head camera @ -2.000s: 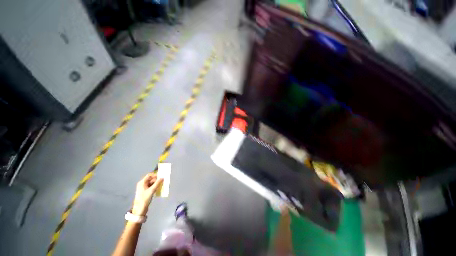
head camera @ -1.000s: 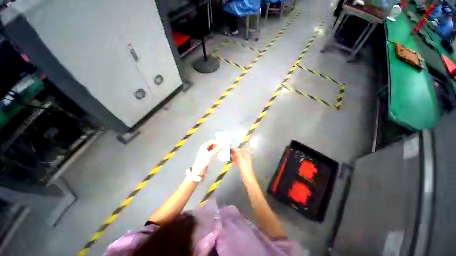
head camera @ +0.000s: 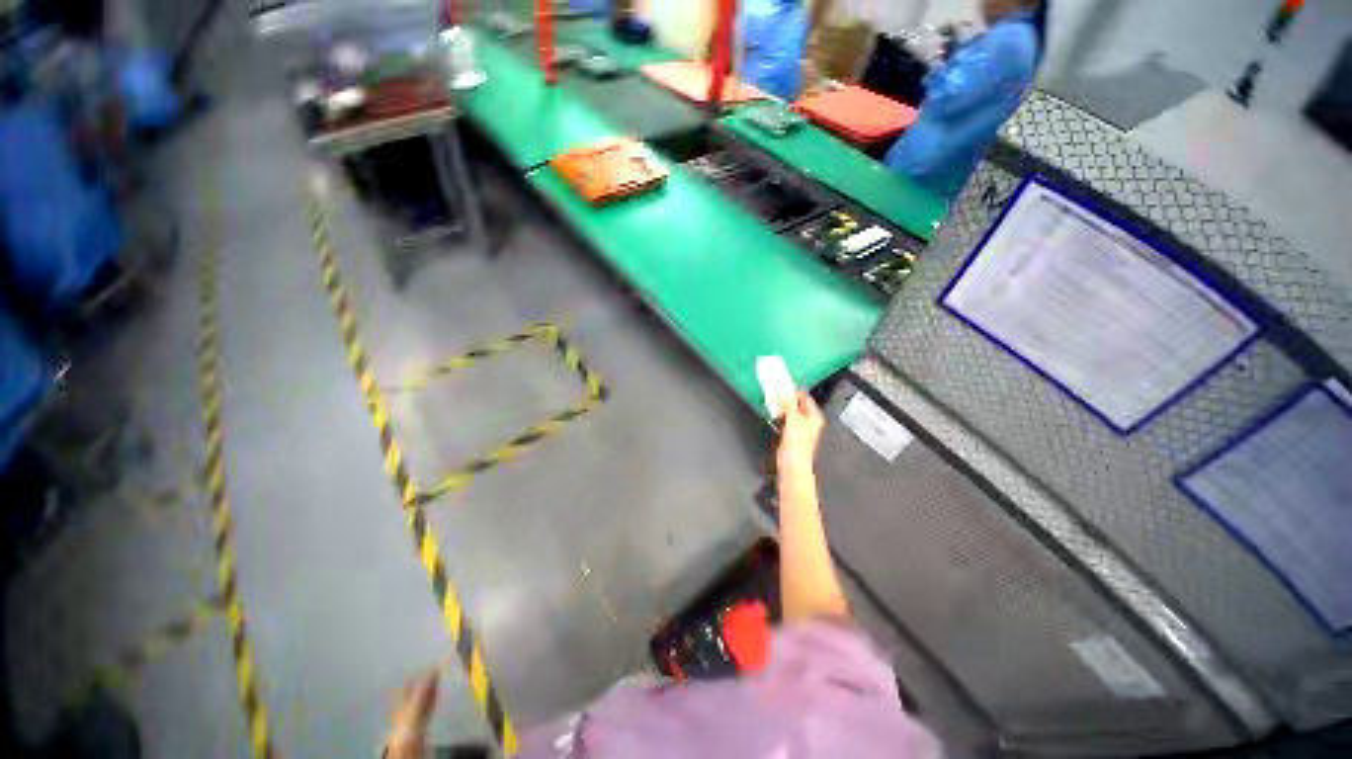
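Observation:
My right hand [head camera: 801,424] is stretched forward and holds a small white sheet [head camera: 774,386] by its lower end. The sheet is upright, in front of the near end of the green bench [head camera: 697,282]. Print on the sheet is too blurred to read. My left hand [head camera: 414,707] is low in the picture, blurred and partly cut off by the bottom edge; no object shows in it.
A grey machine cabinet [head camera: 949,549] with framed papers [head camera: 1100,301] stands at the right. A black bin [head camera: 697,630] with red items is on the floor. An orange box [head camera: 610,171] lies on the bench. People in blue work beyond. Yellow-black lines mark the floor.
The view has turned right towards the green bench. The white sheet, between both hands before, is now in my right hand alone, reached forward. My left hand has dropped low and away.

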